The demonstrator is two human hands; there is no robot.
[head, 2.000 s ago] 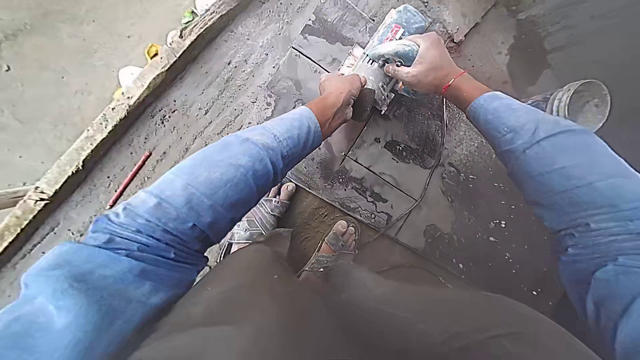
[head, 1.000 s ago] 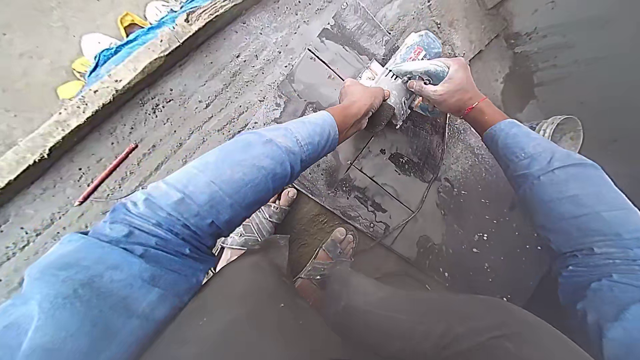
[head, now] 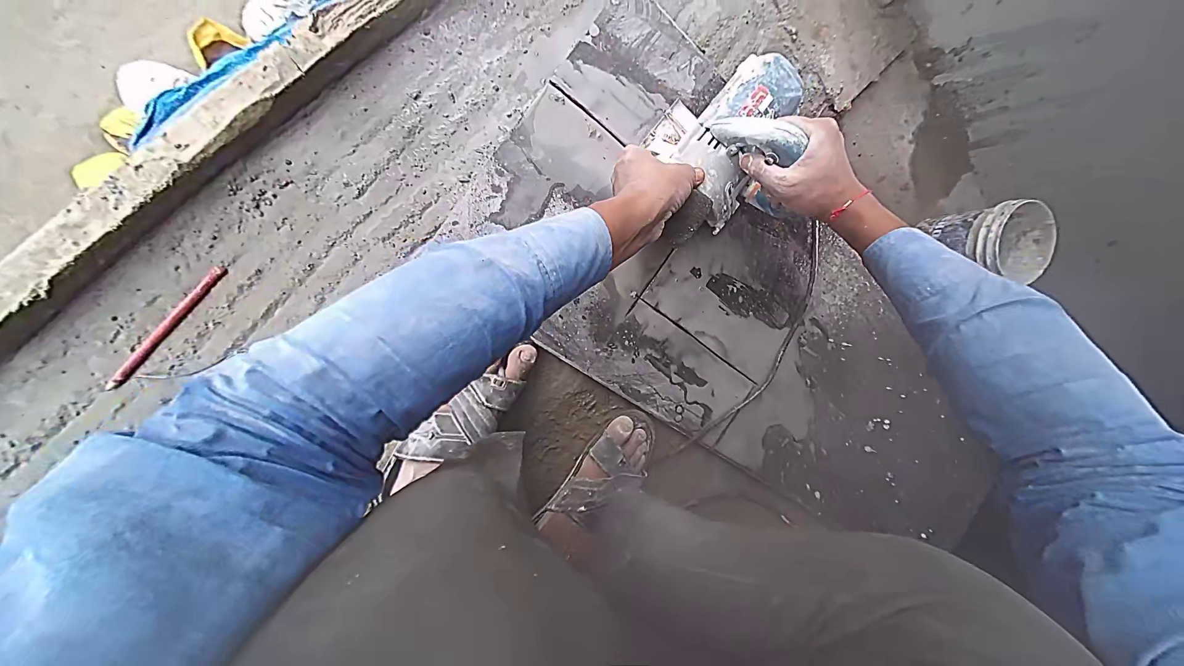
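Note:
A blue and silver handheld power cutter [head: 754, 92], coated in dust, rests over a wet grey stone slab [head: 684, 277]. My right hand [head: 809, 171] grips its rear handle. At the front of the tool, my left hand [head: 647, 190] is closed on its metal housing or guard. Dark straight cut lines run across the slab on both sides of the cutter. The blade itself is hidden by the guard and my left hand. A thin power cable [head: 797, 324] curves over the slab toward my feet.
A clear plastic bucket [head: 1013, 242] lies tipped beside my right forearm. On the left, a red pencil-like stick [head: 166, 328] lies on rough concrete. A raised concrete edge [head: 203, 120] crosses the upper left, with yellow, white and blue items beyond. My sandalled feet [head: 601, 472] are at the slab's near edge.
Both hands keep hold of the cutter, which stays over the slab. The view has shifted slightly, bringing more of the blue and yellow items beyond the edge into sight.

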